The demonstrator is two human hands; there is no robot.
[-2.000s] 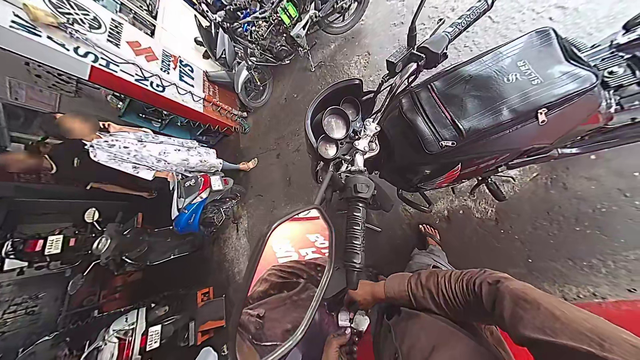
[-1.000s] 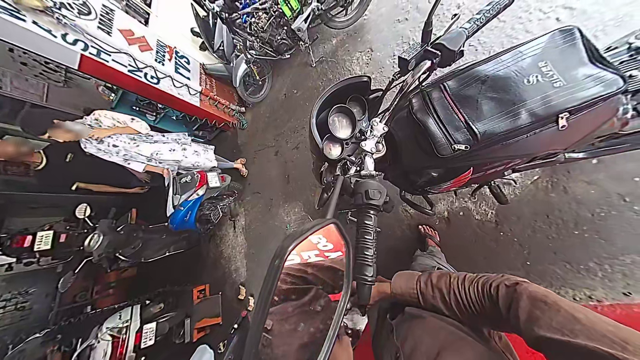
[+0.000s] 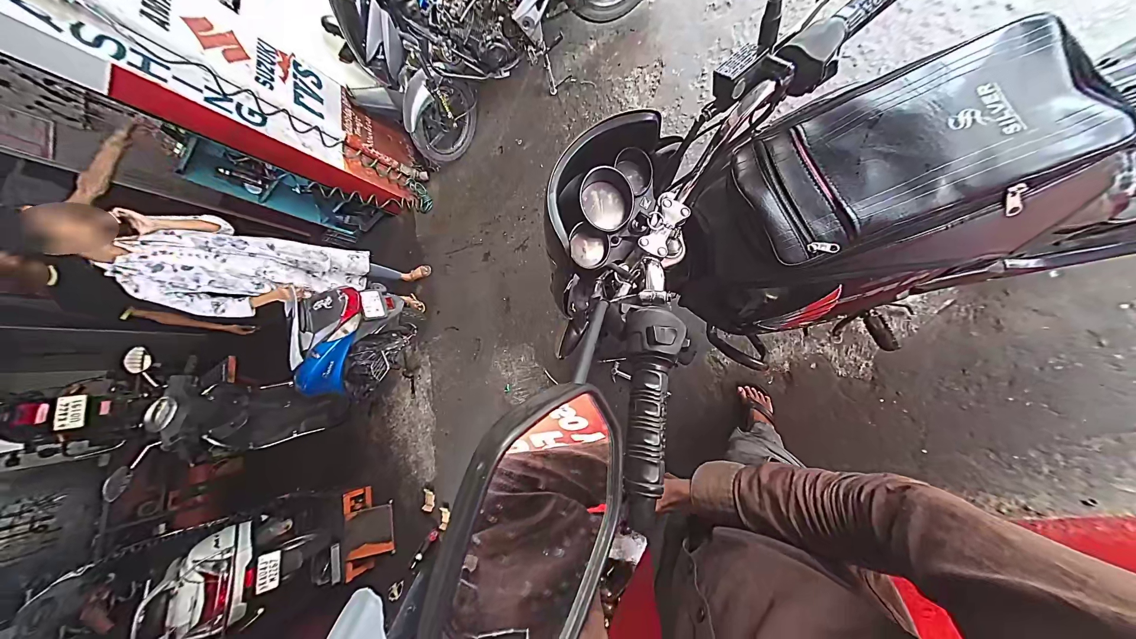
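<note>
My right hand (image 3: 674, 494), below a brown sleeve cuff, is beside the lower end of the black rubber handlebar grip (image 3: 647, 426); its fingers are hidden behind the grip. A small pale, shiny thing (image 3: 628, 548) shows just below the grip, and I cannot tell what it is. What seems to be part of my left hand (image 3: 612, 587) shows under it, mostly hidden by the rear-view mirror (image 3: 541, 524). The grip belongs to a motorcycle with round gauges (image 3: 606, 200), a chrome handlebar clamp (image 3: 664, 226) and a black padded seat cover (image 3: 923, 133).
The view is turned sideways. My bare foot (image 3: 756, 404) is on the wet ground beside the motorcycle. At the left, people stand by a parked scooter (image 3: 328, 342), one in a patterned white garment (image 3: 235, 266). More motorcycles (image 3: 213, 577) and a painted shop counter (image 3: 266, 80) are around.
My hands, both visible two seconds ago around a small pale thing near the grip end, are now largely hidden behind grip and mirror. One person at the left has raised an arm.
</note>
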